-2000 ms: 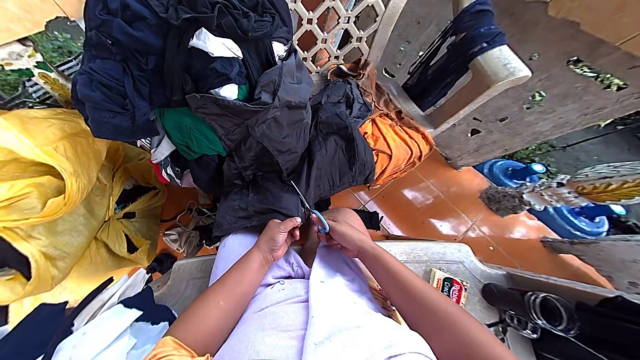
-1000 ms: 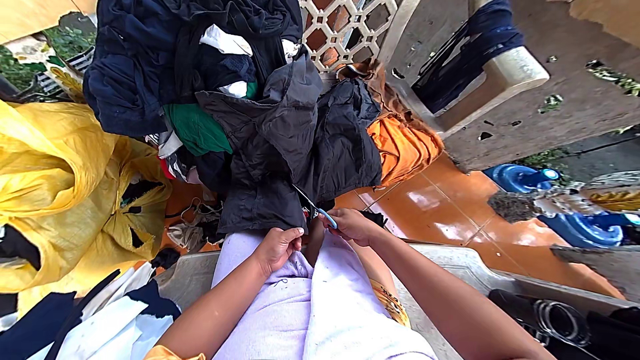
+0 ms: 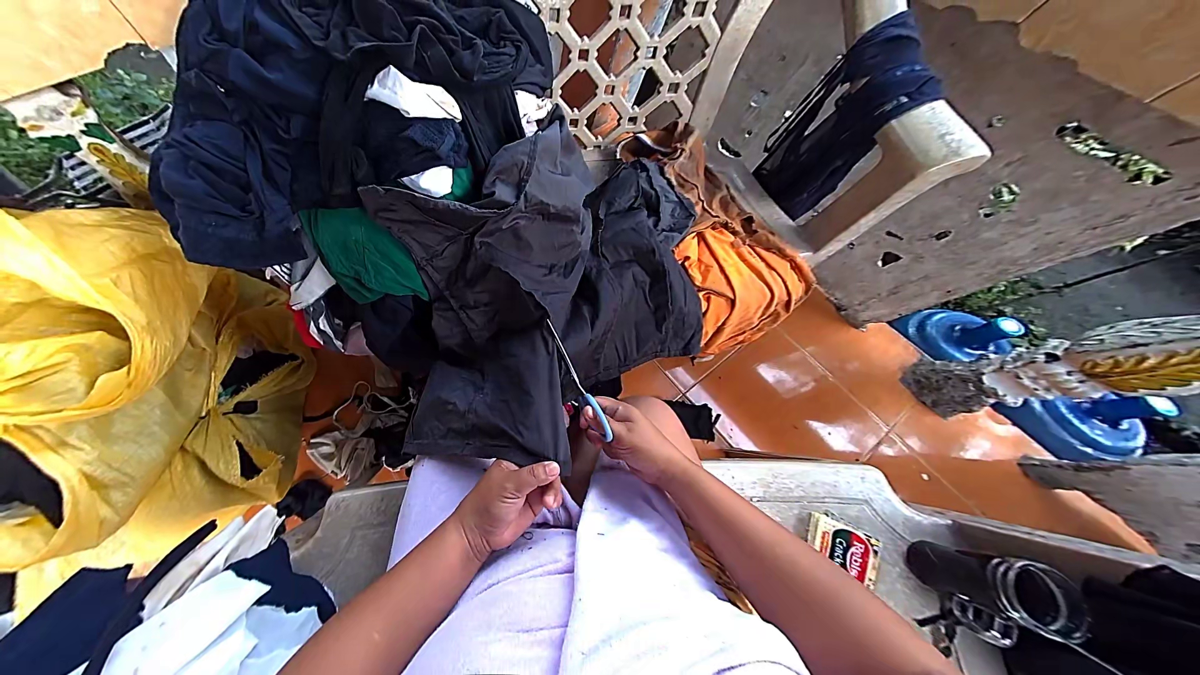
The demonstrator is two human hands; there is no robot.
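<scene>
My right hand (image 3: 633, 441) grips the blue handles of a pair of scissors (image 3: 598, 419), whose blades point up and away along the edge of a black cloth garment (image 3: 487, 394). The lower corner of that garment is pinched in my left hand (image 3: 514, 506), just left of the scissors. The black fabric runs forward from my lap onto a heap of dark clothes (image 3: 234, 169). A green cloth (image 3: 361, 253) shows within the heap, and an orange cloth (image 3: 741, 291) lies at its right side.
A yellow sack (image 3: 103, 309) stands at the left, above white and navy cloth pieces (image 3: 197, 619). A plastic chair with a lattice back (image 3: 637, 66) is ahead. Blue water jugs (image 3: 956, 333) are on the right. A small packet (image 3: 844, 548) rests on the seat beside my right forearm.
The scissors' blades, apart two seconds ago, now look nearly closed along the black cloth. My hands have moved a little apart, with the left one lower at the garment's corner.
</scene>
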